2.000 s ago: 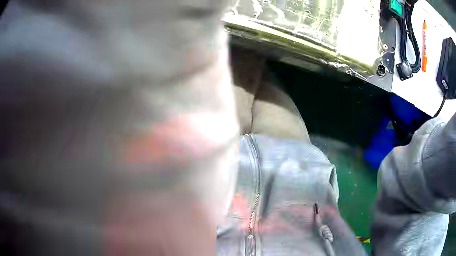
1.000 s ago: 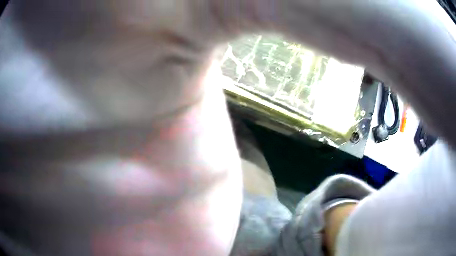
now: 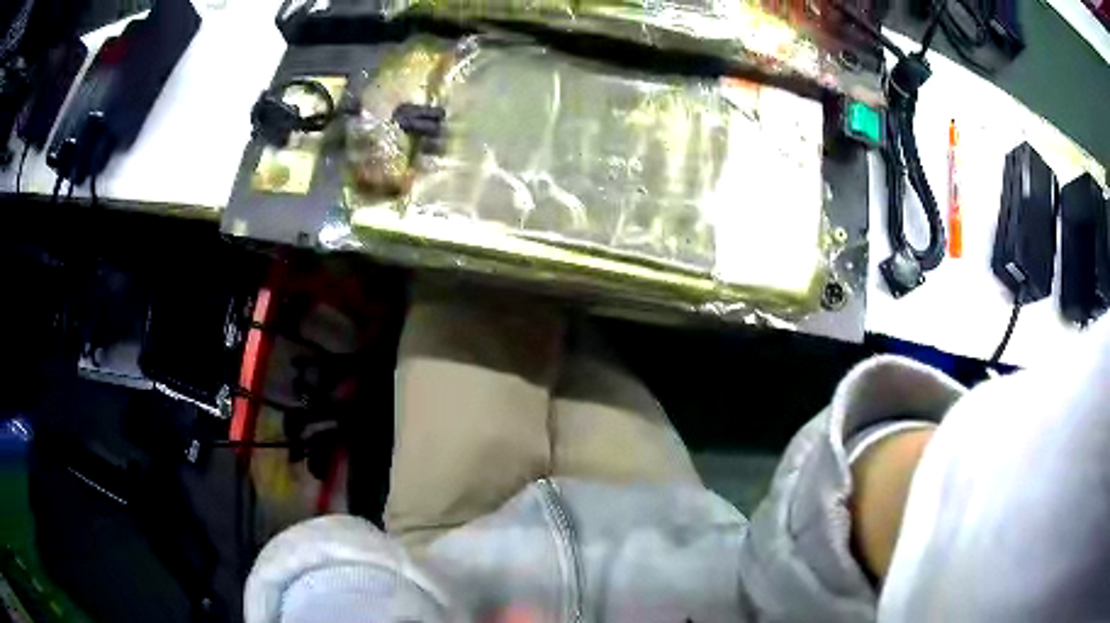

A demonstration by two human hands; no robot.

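Observation:
The test fixture [image 3: 572, 158] lies across the bench under shiny, yellowed film. Small black plugs sit near its left end, and a green switch [image 3: 864, 122] is at its right. My right hand [image 3: 1010, 499], in a white glove, is large and blurred at the lower right edge. Bare wrist shows between glove and grey sleeve. Its fingers are cut off, so I cannot tell whether it holds anything. At the bottom left, only my left sleeve end and a ribbed white cuff show; my left hand is below the picture's edge. Both hands are away from the fixture.
Black power adapters [image 3: 1027, 222] lie at the bench's right end, another adapter [image 3: 140, 76] at its left. A looped black cord [image 3: 901, 183] and an orange stick [image 3: 954, 195] lie right of the fixture. A red frame [image 3: 253, 365] and dark items stand below left.
The large blurred white shape that covered the left side is gone. The fixture and left bench now show. The raised arm across the top right is gone, and the view has shifted left.

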